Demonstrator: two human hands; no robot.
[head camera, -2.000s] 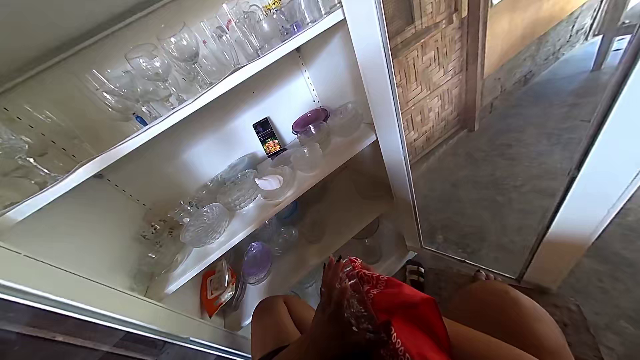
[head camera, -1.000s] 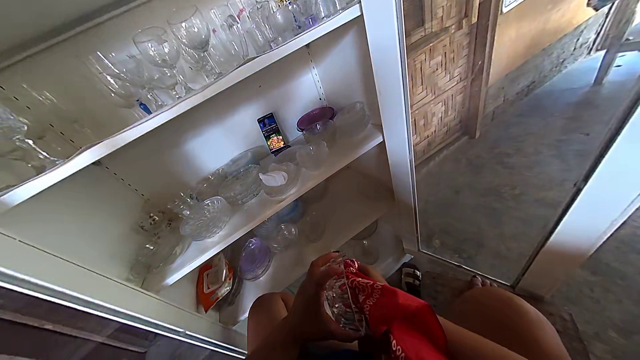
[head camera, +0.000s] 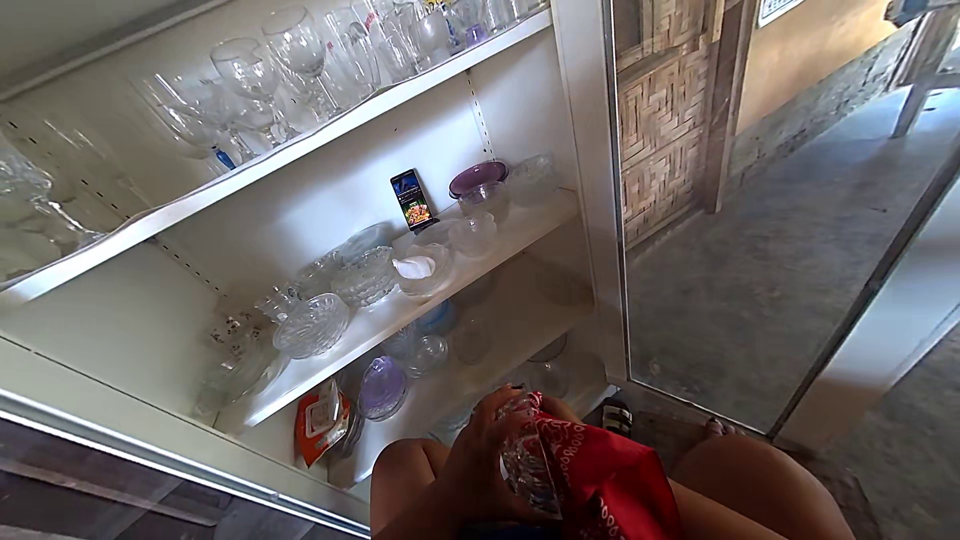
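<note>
A clear cut-glass bowl or dish (head camera: 527, 457) is held low in front of me, over my lap. Around its left side curl the fingers of my left hand (head camera: 487, 450). A red patterned bandana (head camera: 619, 480) lies against the glass on the right and covers most of my right hand (head camera: 559, 409), whose visible part is at the glass's upper edge. How the right fingers lie under the cloth is hidden.
A white cabinet's upper shelf (head camera: 300, 142) holds stemmed glasses. Below stand glass bowls (head camera: 311, 326), a propped phone (head camera: 412, 199) and a purple dish (head camera: 478, 178). Lower down are a purple lidded container (head camera: 383, 386) and an orange wipes packet (head camera: 322, 424). A glass door (head camera: 750, 225) stands at right.
The glass piece was mostly hidden by hand and cloth two seconds ago; more of it shows now. The bandana has shifted to its right side.
</note>
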